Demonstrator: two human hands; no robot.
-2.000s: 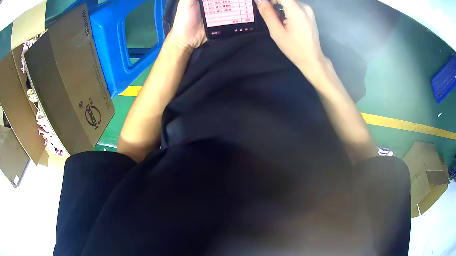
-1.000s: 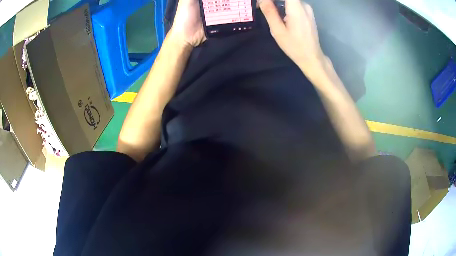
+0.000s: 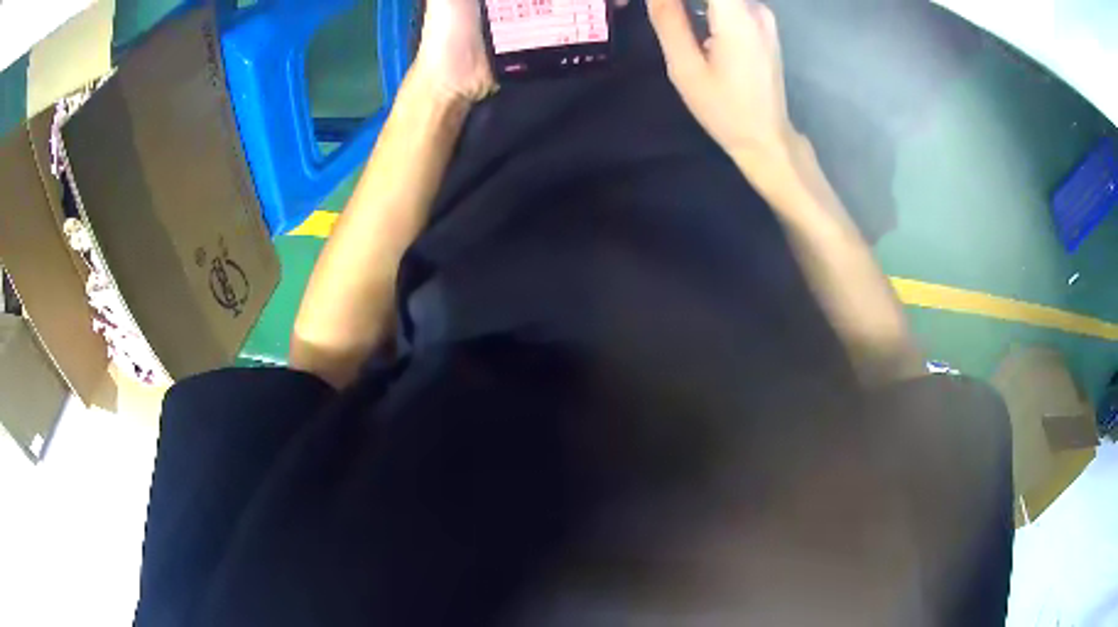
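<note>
A black smartphone (image 3: 548, 30) with a lit pink and white screen is at the top edge of the picture, over my lap; its upper part is cut off. My left hand (image 3: 456, 47) holds it at its left side. My right hand (image 3: 726, 61) is to the right of the phone, with a gap between them. Its fingertips are cut off by the top edge, and I cannot tell whether they hold anything.
A blue plastic stool (image 3: 261, 116) stands at the upper left. Beside it is a floor carton (image 3: 172, 184) with pink and beige pieces (image 3: 108, 300). A smaller carton (image 3: 1042, 423) and a blue object (image 3: 1086, 196) are at the right on the green floor.
The phone and my left hand have shifted slightly up and left. My right hand has moved a little away from the phone, and the gap between them is wider.
</note>
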